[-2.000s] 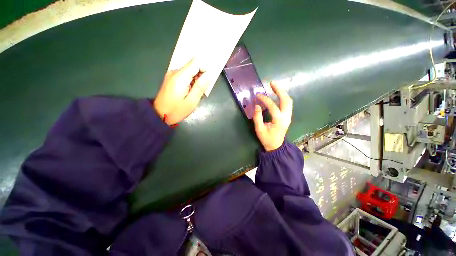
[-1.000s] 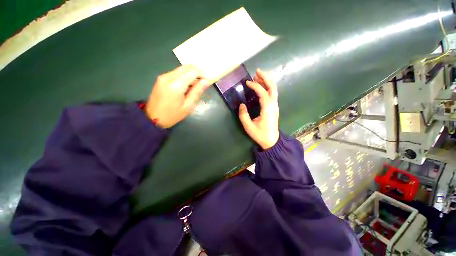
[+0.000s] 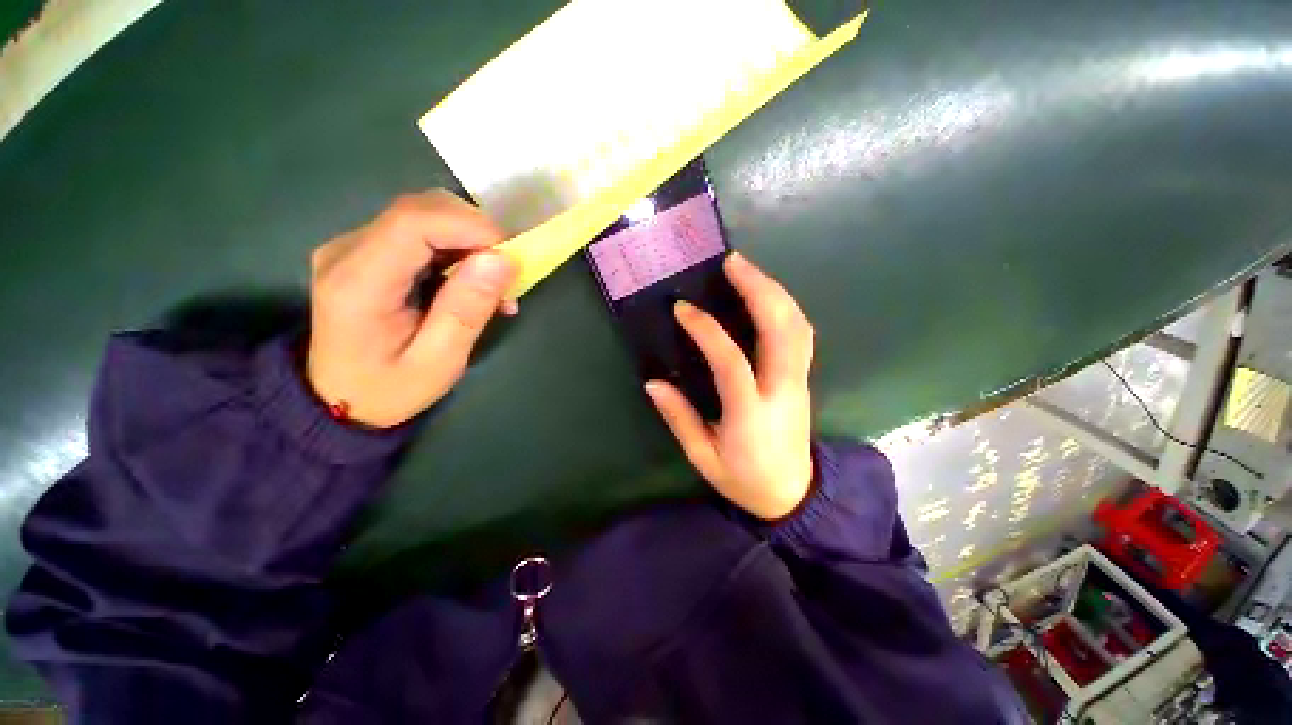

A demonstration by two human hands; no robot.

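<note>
A white sheet or booklet with a yellow edge (image 3: 609,106) is held over the dark green bench (image 3: 496,482). My left hand (image 3: 404,305) pinches its near left corner between thumb and fingers. The sheet bends and covers the top of a black smartphone (image 3: 659,255), which lies on the bench with a pinkish panel lit on its screen. My right hand (image 3: 751,390) is over the lower part of the phone, fingers spread, with fingertips at the screen and its edge. It does not grip the phone.
A cream edge rail (image 3: 64,57) curves at the upper left. Past the bench's right edge are the floor (image 3: 978,496), a red stool or crate (image 3: 1159,538), a pale frame with red things inside (image 3: 1084,630) and a grey machine stand (image 3: 1204,383).
The sheet has turned from upright to slanting right, and its yellow edge now shows. My left hand moved left with it. My right hand moved down, and the phone's pinkish panel is clearer.
</note>
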